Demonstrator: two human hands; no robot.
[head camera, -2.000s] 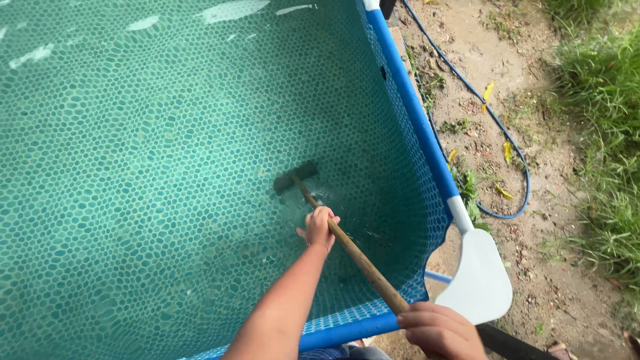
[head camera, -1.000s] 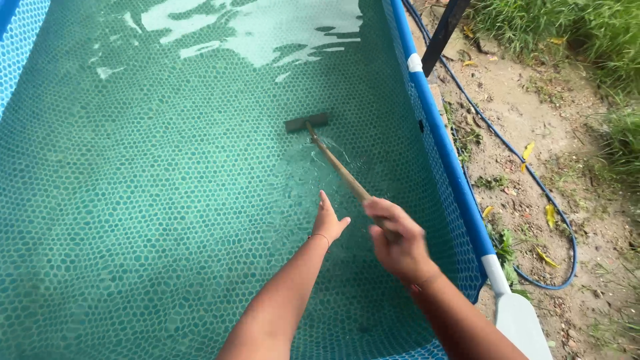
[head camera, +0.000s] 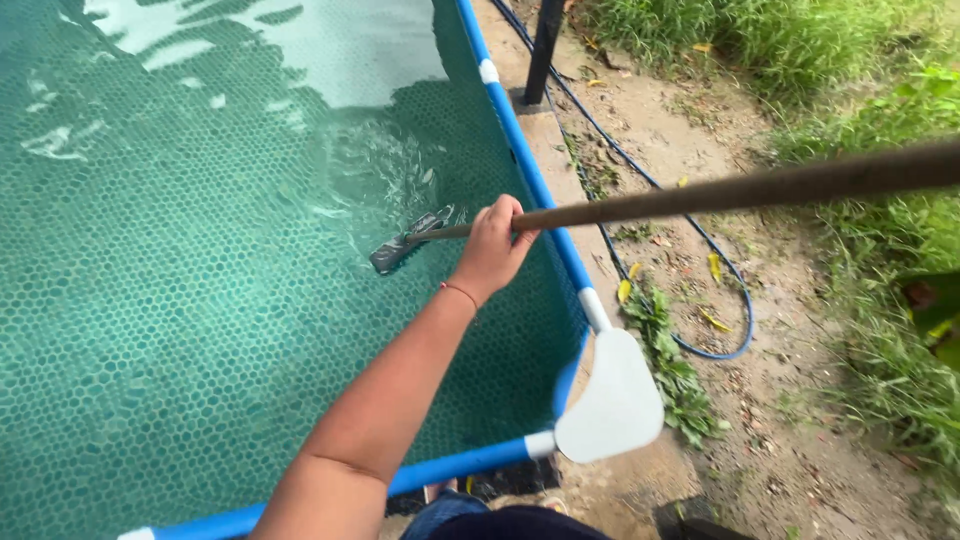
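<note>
My left hand grips a long wooden pole above the water, near the right wall of a frame pool. At the pole's far end a dark brush head lies tilted at the water's surface, with ripples around it. The pole runs from there up past the pool's blue rail and out at the right edge of the view. My right hand is out of view. The pool liner shows a pebble-like pattern through greenish water.
A white corner plate joins the rails. Outside lie a blue hose, yellow leaves and sandy ground, with grass beyond. A dark post stands beside the pool. My feet are just outside the near rail.
The brush head has come up from under the water to the surface. My left hand, off the pole one second ago, now holds it. My right hand has left the view, and the pole slants more to the right.
</note>
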